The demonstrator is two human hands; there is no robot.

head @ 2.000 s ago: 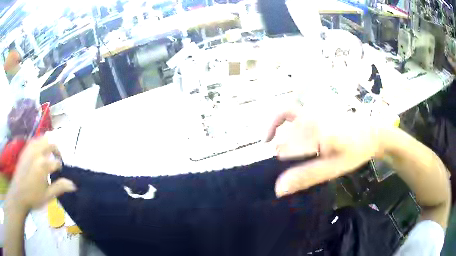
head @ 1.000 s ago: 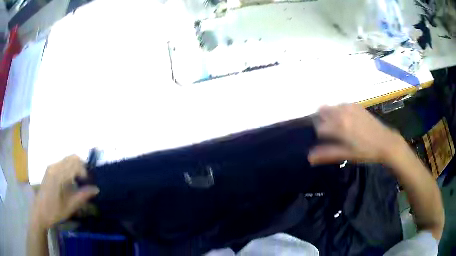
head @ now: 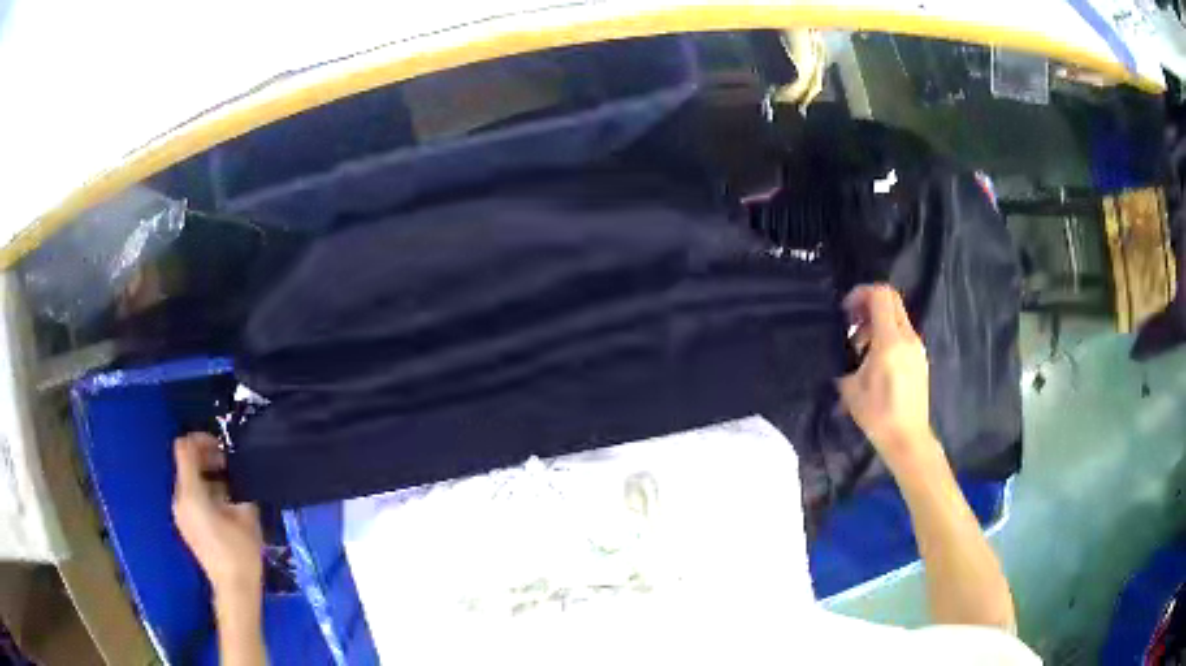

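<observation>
A black garment (head: 520, 351) is stretched sideways between my hands, in soft folds above the white patterned lap cloth (head: 585, 546). My left hand (head: 215, 514) pinches its left end, over a blue bin; small white marks show beside the fingertips. My right hand (head: 887, 364) grips its right end, fingers bent around the edge. Glossy black pieces (head: 956, 299) with a white mark lie just right of my right hand. A short line of white lettering shows on black cloth above the right end of the garment.
The yellow-edged white table (head: 520, 46) curves across the top. Blue bins (head: 130, 481) stand at the left and at the lower right (head: 884, 540). Clear plastic (head: 124, 254) hangs under the table at left. A wooden-topped stool (head: 1138, 260) stands at right on the green floor.
The garment has moved from the table's front edge down to the lap, both hands still at its ends. The view has tilted down, and the logo seen on it before no longer shows.
</observation>
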